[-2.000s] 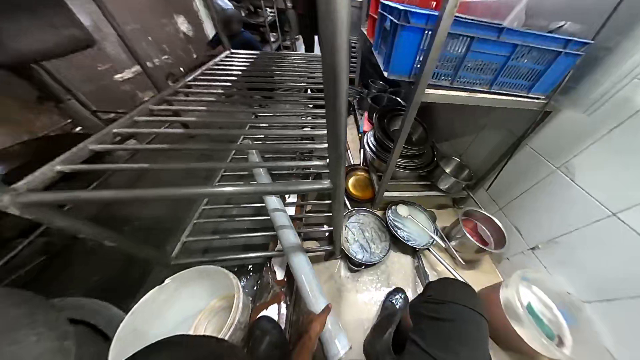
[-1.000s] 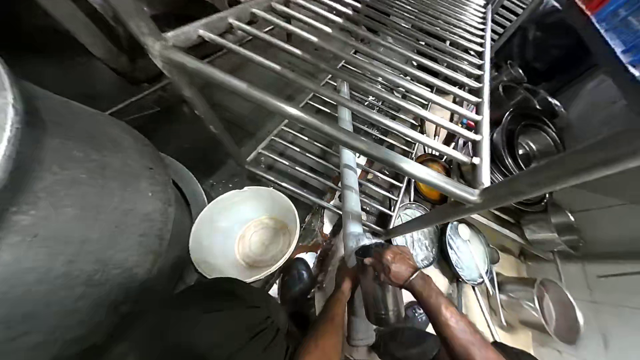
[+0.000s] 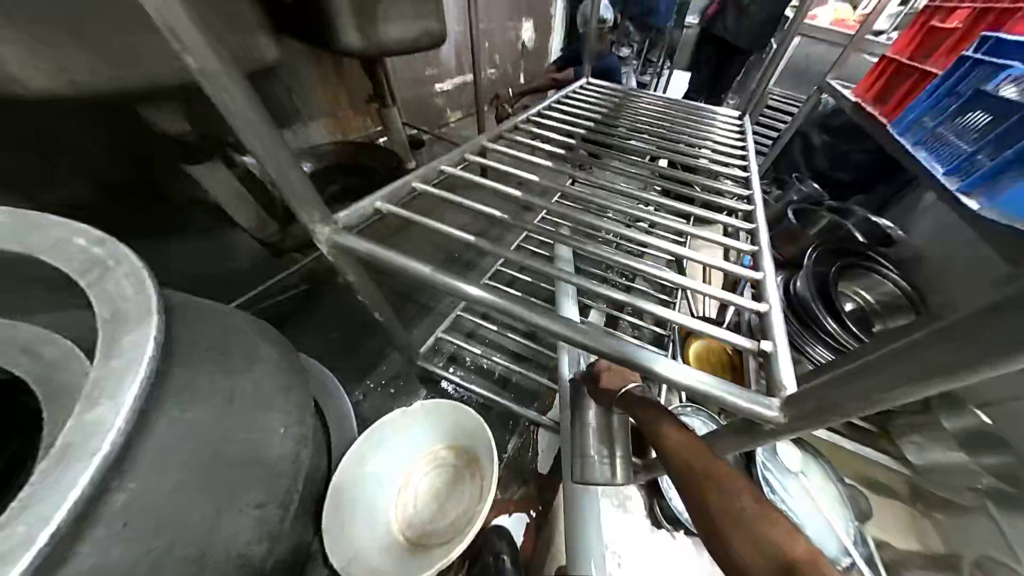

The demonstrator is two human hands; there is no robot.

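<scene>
My right hand (image 3: 612, 382), with a bangle at the wrist, grips the upper rim of a cylindrical metal vessel (image 3: 600, 440). The vessel is tilted against a long grey pipe (image 3: 570, 400), which runs from the bottom edge up under the bars of a metal rack (image 3: 552, 316). A sliver of skin beside the pipe at the bottom edge may be my left hand; its grip is hidden. To the left of the pipe sits a pale, wide basin (image 3: 440, 484). Water splashes (image 3: 456, 388) show on the dark floor near the rack's lower shelf.
A huge metal pot (image 3: 216, 448) fills the left side. Pans (image 3: 808, 488) and stacked metal bowls (image 3: 856, 296) lie at the right, below blue crates (image 3: 968, 128) and red crates (image 3: 912, 56). The rack's thick post crosses the lower right. People (image 3: 736, 40) are in the background.
One second ago both my hands were near the pipe, the right one on the metal vessel; now the left is not clearly visible. Two seconds ago no vessel showed against the pipe. The view has turned.
</scene>
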